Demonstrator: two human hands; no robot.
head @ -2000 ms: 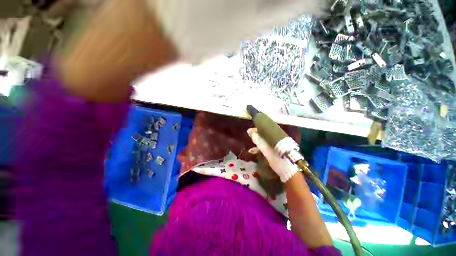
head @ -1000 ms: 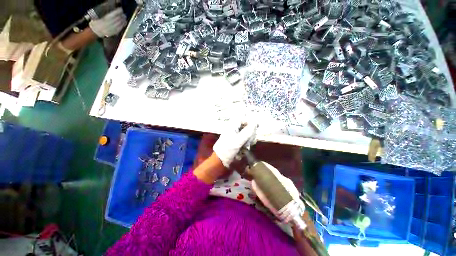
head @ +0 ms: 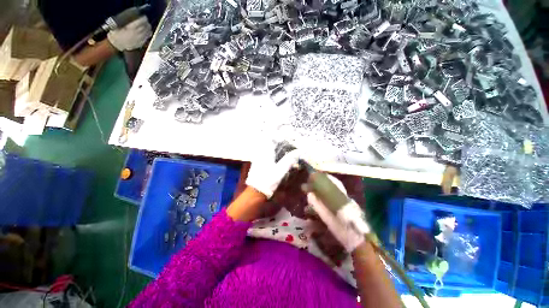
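My left hand (head: 268, 170), in a white glove, holds a small dark metal bracket (head: 284, 149) at the table's front edge. My right hand (head: 338, 219), also gloved, is closed around the olive-brown air tool (head: 328, 192). The tool's nose points up and left toward the left hand; whether it touches the bracket is hidden. A large heap of dark brackets (head: 241, 60) covers the back of the white table (head: 186, 133). A clear bag of silver screws (head: 327, 102) lies at the front centre of the heap.
A second bag of screws (head: 502, 159) lies on the right corner. Below the table edge are a left blue bin (head: 144, 240) with scattered parts, a small blue bin (head: 122, 191) and a right blue bin (head: 487, 231). Another worker's gloved hand (head: 131, 34) and cardboard boxes (head: 51, 81) are at upper left.
My left hand has moved slightly up and left, and a bracket now shows in its fingers. The tool has shifted up and right, its nose now nearer the table edge.
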